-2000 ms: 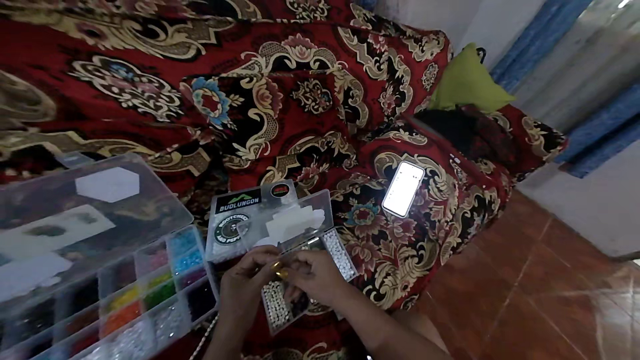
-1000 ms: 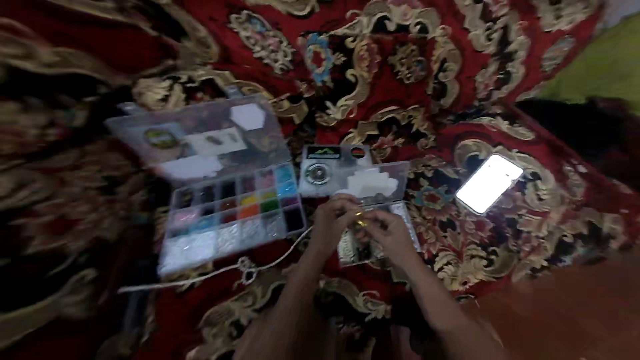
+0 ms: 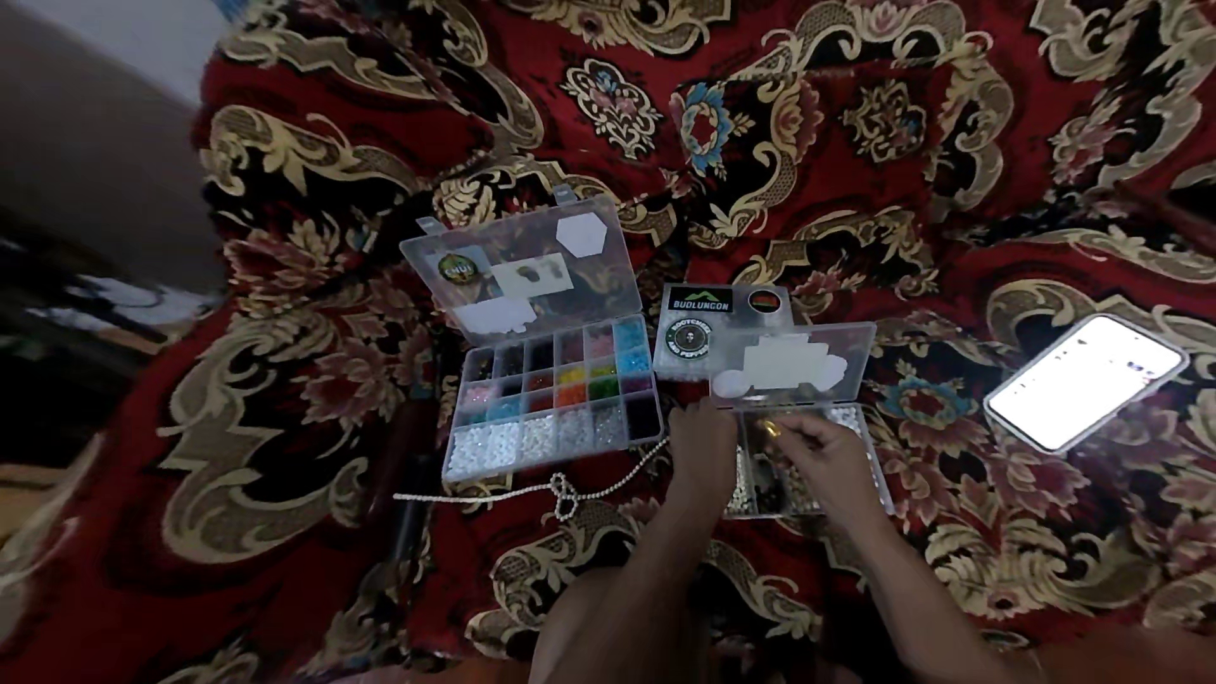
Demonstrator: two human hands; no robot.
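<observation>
My right hand [image 3: 825, 458] pinches a small gold-coloured piece [image 3: 771, 428] over an open clear plastic bead case [image 3: 872, 454]. At that case's left side is my left hand [image 3: 703, 439], its fingertips hidden from view, so what it holds is unclear. Pale beads [image 3: 740, 484] lie in the case's compartments. A string of small white beads [image 3: 608, 492] with a looped tangle runs leftward from near my left hand. Further left, a larger compartment box [image 3: 644, 429] stands open with beads of many colours, its clear lid [image 3: 608, 294] tilted back.
A closed clear case with stickers [image 3: 673, 366] lies behind the smaller open case. To the right, a phone with a lit screen [image 3: 1088, 383] rests on the red patterned cover [image 3: 313, 589]. That cover drapes over the seat and its back.
The view has swung left. My hands, together around the gold-coloured piece in the earlier frames, are now apart, and the piece is in my right fingers.
</observation>
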